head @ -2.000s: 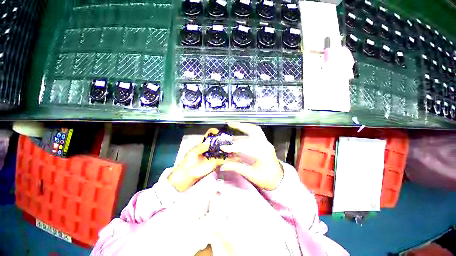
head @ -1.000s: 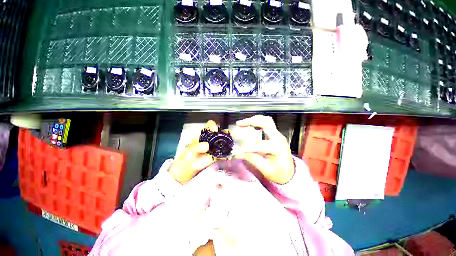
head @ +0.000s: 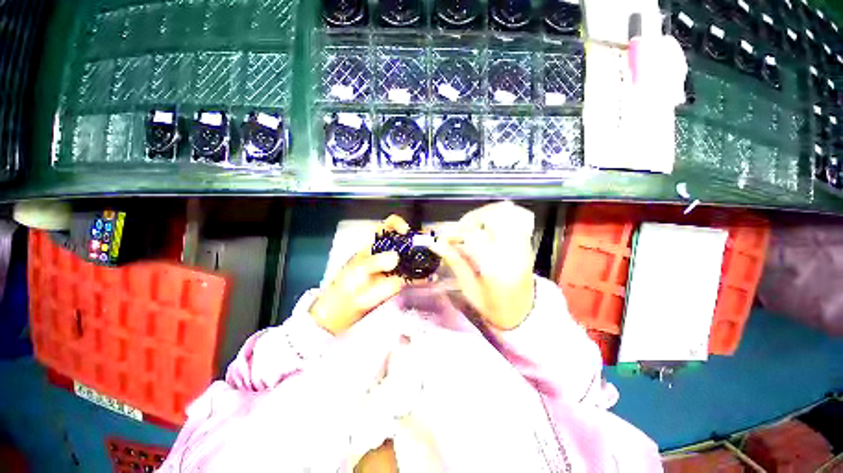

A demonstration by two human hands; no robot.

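Observation:
A black round lens assembly (head: 418,260) with a ribbed edge and a small white tab is held above the lap, just below the bench edge. My left hand (head: 359,285) grips its left side; a dark ribbed portion shows between the fingers. My right hand (head: 494,263) is at its upper right side, with fingertips at the white tab; the glare hides whether they press on it. A clear blister tray (head: 314,102) lies on the bench ahead, with black parts in rows and some pockets without parts. Another tray (head: 69,139) at left holds three black parts in its near row.
A white strip (head: 630,129) with a pinkish object on it lies right of the middle tray. More filled trays stand at far right, a dark stack at far left. Red plastic trays (head: 129,323) sit below the bench at both sides. A white sheet (head: 673,294) lies over the right one.
The part has tilted in my left hand, and its round face now sits lower right. My right fingers have moved up and in to the tab. The view has shifted slightly.

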